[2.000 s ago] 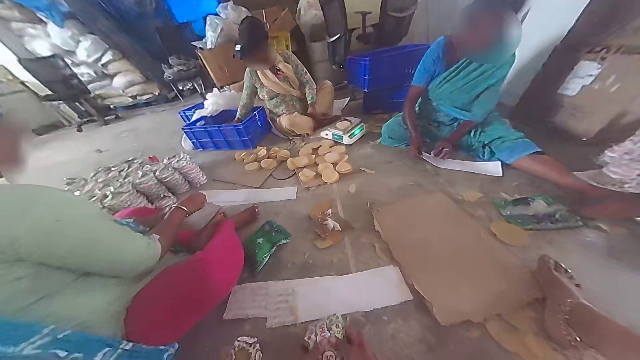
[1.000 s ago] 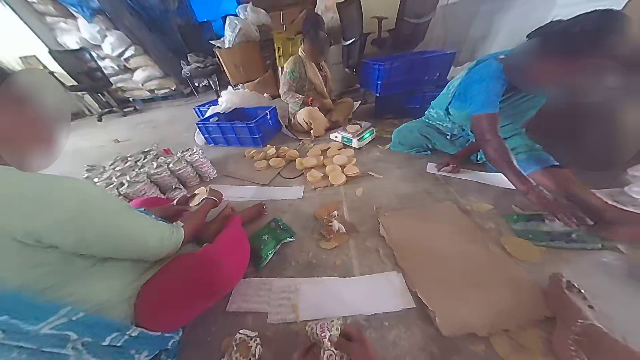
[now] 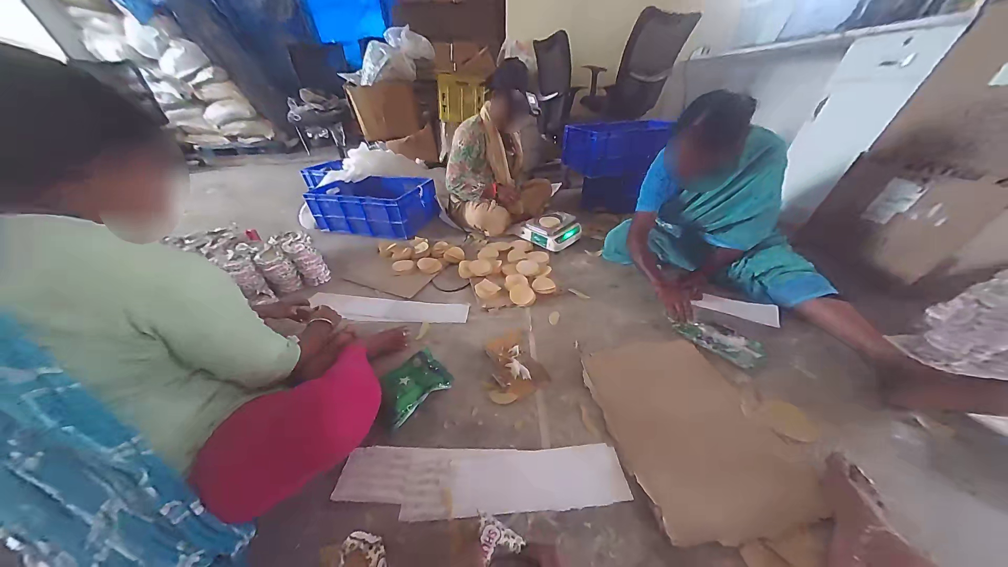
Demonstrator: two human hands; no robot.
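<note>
At the bottom edge, a blurred part of my right hand (image 3: 539,554) shows beside a small white packet with coloured print (image 3: 500,537). Whether its fingers grip the packet cannot be told. A brownish blur left of that packet may be my left hand; its fingers cannot be made out. Another patterned piece (image 3: 364,549) lies at the bottom edge further left. Just beyond, two overlapping white paper strips (image 3: 543,480) lie on the floor, the left part faintly marked. A brown cardboard sheet (image 3: 701,441) lies to their right, and a green plastic packet (image 3: 417,386) beyond them to the left.
Co-workers sit left, right and at the back. Round tan discs (image 3: 520,276) lie in a heap near a digital scale (image 3: 551,231). Filled printed bags (image 3: 276,264) stand at left, with a blue crate (image 3: 374,209) behind. Scraps (image 3: 512,366) lie mid-floor.
The co-worker on the right has reached sideways to a green packet and drawn it closer, beside their paper strip. The view has tilted and the left co-worker's head now shows larger.
</note>
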